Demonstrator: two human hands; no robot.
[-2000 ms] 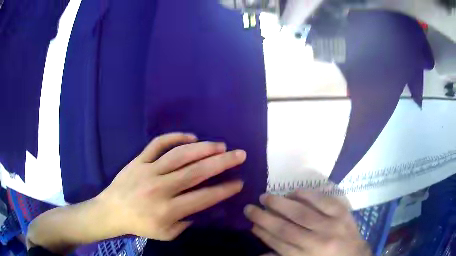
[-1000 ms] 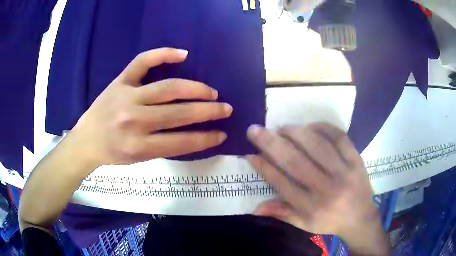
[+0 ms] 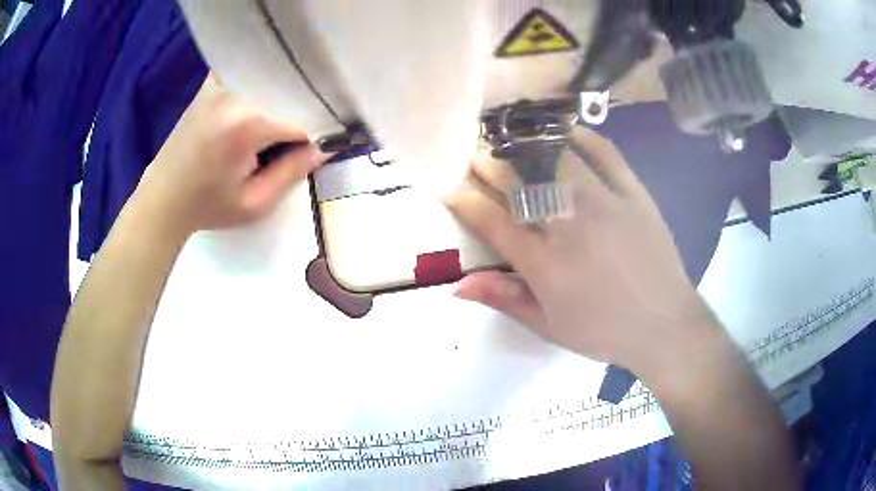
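Observation:
The white sewing machine head [image 3: 413, 67] fills the top centre and hides the needle. Below it is the cream slide plate [image 3: 375, 240] with a red tape mark. My left hand [image 3: 226, 158] is at the plate's left edge, thumb and fingertips close together beside a dark metal part; whether they grip anything is unclear. My right hand [image 3: 596, 259] is right of the plate, its fingers partly hidden behind a small ribbed knob [image 3: 541, 203]. The dark purple panel [image 3: 125, 105] lies folded at the far left. A purple shaped piece [image 3: 677, 173] lies behind and right of my right hand.
A larger grey ribbed knob [image 3: 716, 88] hangs at the upper right. A ruler scale [image 3: 317, 451] runs along the white table's curved front edge. A grey-purple rounded part [image 3: 338, 288] shows at the plate's lower left corner. Blue basket mesh [image 3: 644, 470] is below the table.
The view has shifted to the machine head. The large panel is off the front middle of the table and my left hand is off it. Both hands are now beside the slide plate.

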